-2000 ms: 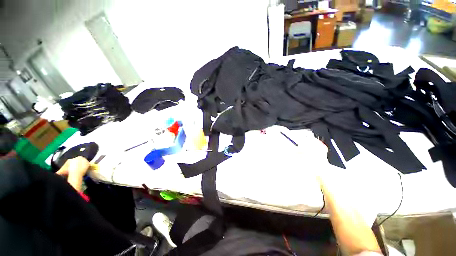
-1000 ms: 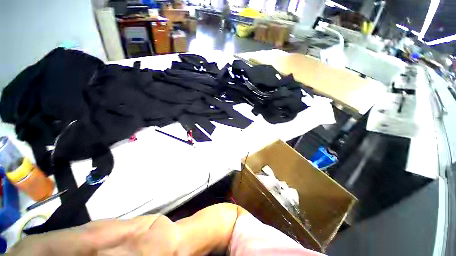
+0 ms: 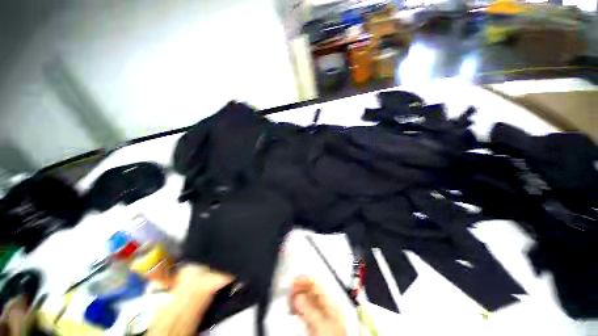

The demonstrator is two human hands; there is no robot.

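The picture is blurred. A large pile of black bag pieces point(image 3: 367, 164) with hanging straps lies across the white table point(image 3: 321, 252). A black panel point(image 3: 242, 230) hangs down at its near left part. My left hand point(image 3: 193, 295) is at the bottom, beside the panel's lower edge; its fingertips blend into the dark cloth, so its grip cannot be told. My right hand point(image 3: 311, 302) is over the white table right of the panel, with its fingers blurred and no held thing clearly visible. A thin dark stick point(image 3: 328, 262) and a small red-handled tool point(image 3: 358, 279) lie near it.
An orange-yellow bottle point(image 3: 152, 262) and a blue tray point(image 3: 115, 302) are at lower left. More black pieces lie at far left point(image 3: 124, 184) and far right point(image 3: 557, 184). Another person's hand point(image 3: 14, 318) shows at the lower left edge.
The view has swung right and then back left. The arm crossing the bottom a second ago is gone from there; both my hands now show near the black panel, which spreads lower on the table.
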